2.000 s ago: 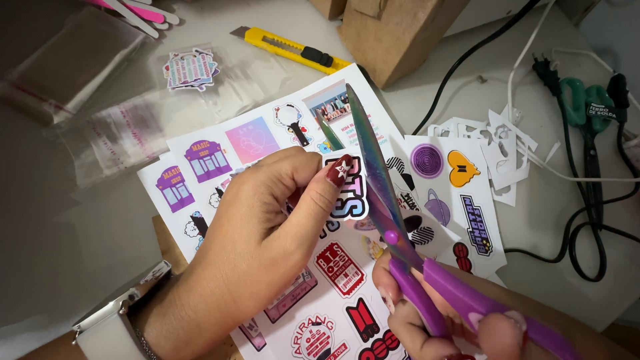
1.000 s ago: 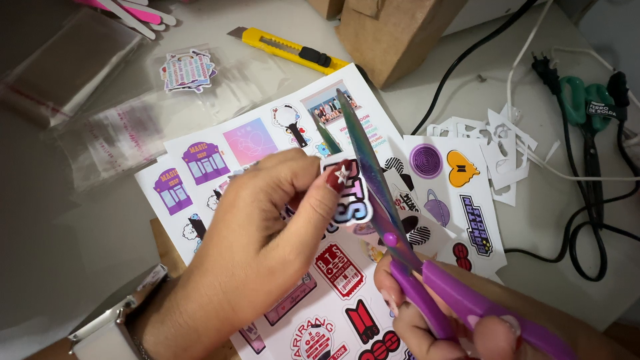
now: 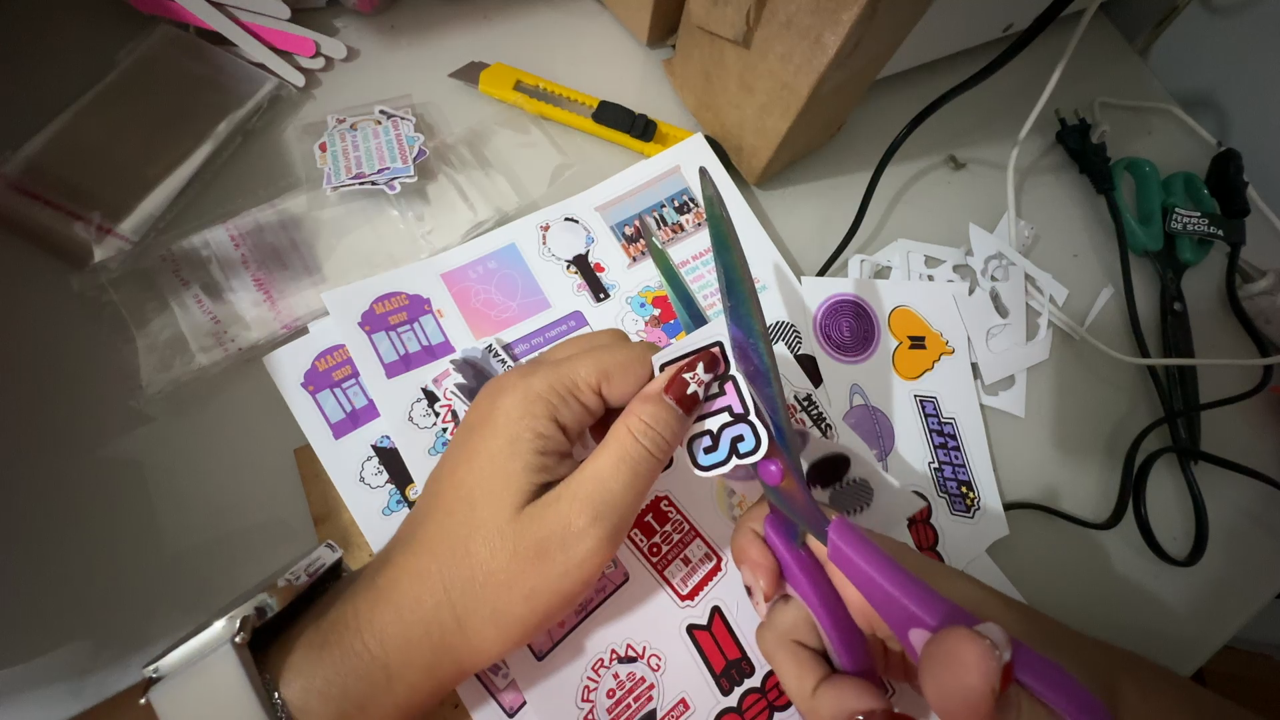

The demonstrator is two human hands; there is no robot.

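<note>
My left hand (image 3: 560, 470) pinches a small cut-out sticker with block letters (image 3: 728, 425) between thumb and fingers. In my right hand (image 3: 850, 620) is a pair of scissors with purple handles and iridescent blades (image 3: 752, 340). The blades are parted, and the sticker's right edge lies against them near the pivot. Beneath both hands, printed sticker sheets (image 3: 395, 280) overlap one another. A smaller sheet piece with round, heart and planet stickers (image 3: 965, 400) lies to the right. My left palm and fingers hide part of the sheets.
A yellow utility knife (image 3: 570, 105) lies by a cardboard box (image 3: 790, 80). At the left are clear plastic sleeves (image 3: 240, 280), a stack of cut stickers (image 3: 370, 150) and nail files (image 3: 250, 30). Paper offcuts (image 3: 1000, 320), black and white cables, and green-handled scissors (image 3: 1180, 230) sit at the right.
The lettered sticker in my left hand has tilted and sits slightly lower against the scissor blades than two seconds ago. Both hands stay in nearly the same place.
</note>
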